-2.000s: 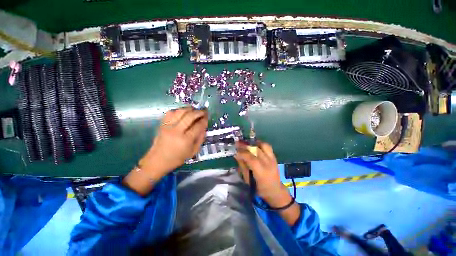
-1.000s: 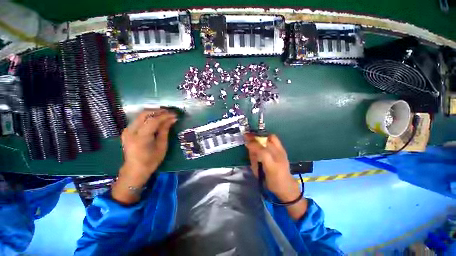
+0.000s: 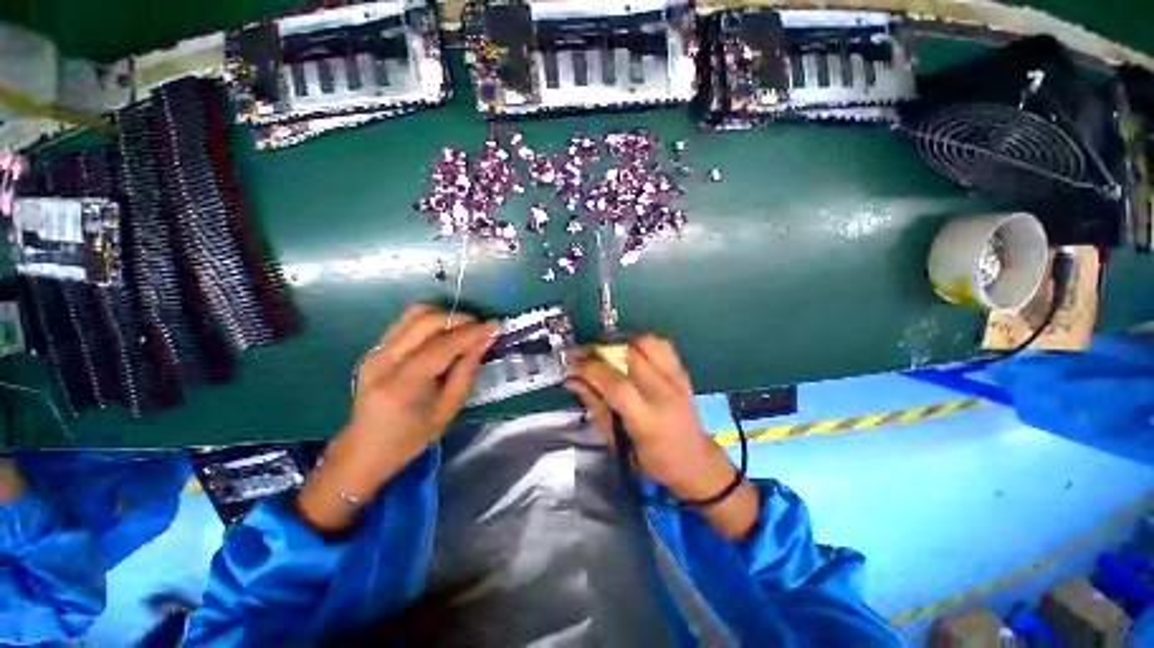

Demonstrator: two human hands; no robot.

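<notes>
A phone board assembly (image 3: 519, 367) lies tilted on the green bench in front of me, partly covered by my fingers. My left hand (image 3: 424, 373) is at its left end, fingers pinched on a thin pale strand of solder wire (image 3: 461, 272) that points up. My right hand (image 3: 645, 392) holds the soldering iron (image 3: 609, 332) at the board's right end, tip pointing away from me. A loose heap of small purplish and silver components (image 3: 557, 196) lies beyond the board.
Stacked board assemblies (image 3: 589, 63) line the back edge. Dark ribbed strips (image 3: 177, 241) lie at left with a single board (image 3: 66, 238) on top. At right are a black fan (image 3: 1000, 146), a cream cup (image 3: 987, 263) and a tan block (image 3: 1069, 304). A blue sleeve (image 3: 1076, 386) shows at right.
My left hand has moved right from beside the strips to the board's left end. A board now lies on the ribbed strips at far left. My right hand still holds the iron.
</notes>
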